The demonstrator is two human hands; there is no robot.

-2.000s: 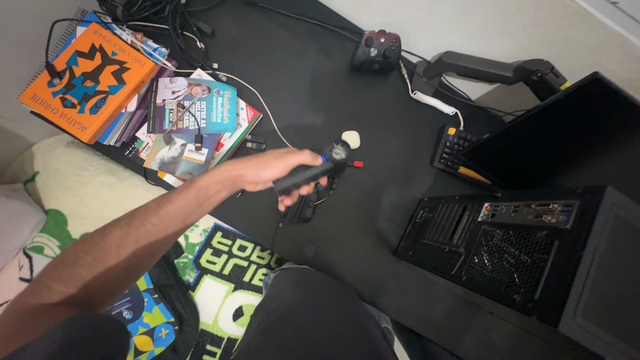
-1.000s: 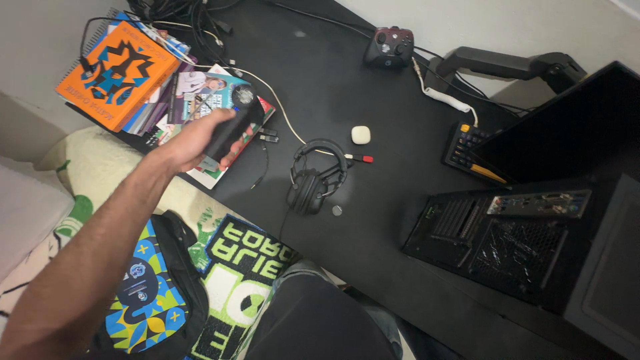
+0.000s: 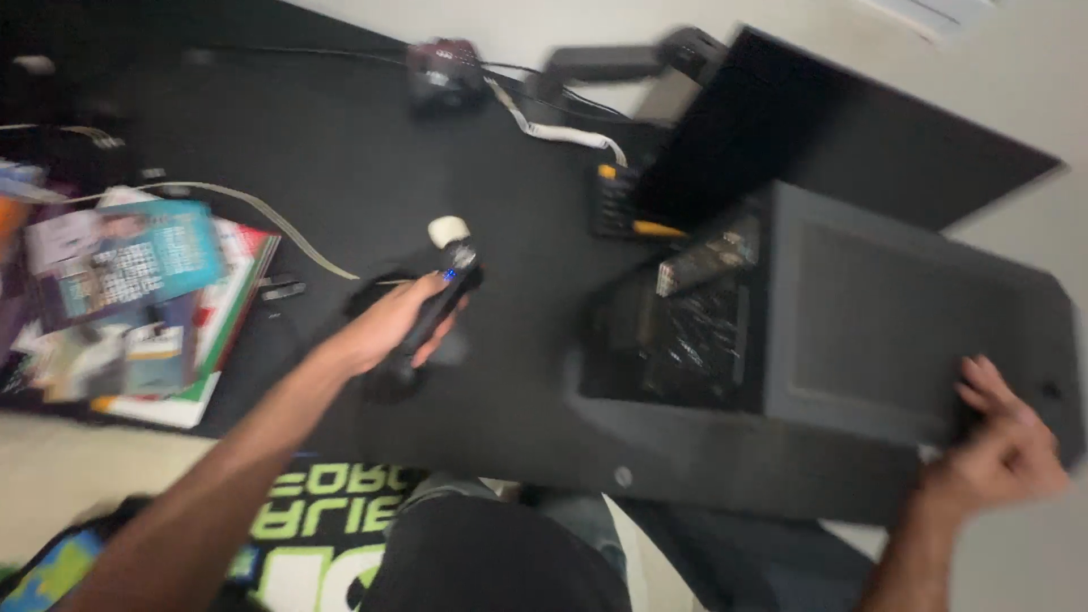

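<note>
My left hand (image 3: 408,319) is closed around a black handheld device (image 3: 438,302), perhaps a flashlight, with a small blue light near its round head. A small white rounded object (image 3: 447,231) lies on the black desk just beyond that head. Beneath the hand, black headphones (image 3: 374,293) are mostly covered and blurred. At the right, my right hand (image 3: 1007,429) is at the near side of the black computer case (image 3: 884,314), fingers over its panel; blur hides whether they touch it. The case's rear with ports and a fan grille faces left.
A monitor (image 3: 816,119) on an arm (image 3: 608,64) stands behind the case, beside a keyboard (image 3: 616,200). A dark red game controller (image 3: 446,72) sits at the back of the desk (image 3: 340,161). Books and magazines (image 3: 136,272) are piled at left, with a pale cable (image 3: 255,200) running by them.
My left hand has moved right with the device, from over the books to over the headphones. My right hand has come into view at the computer case. The view has shifted right.
</note>
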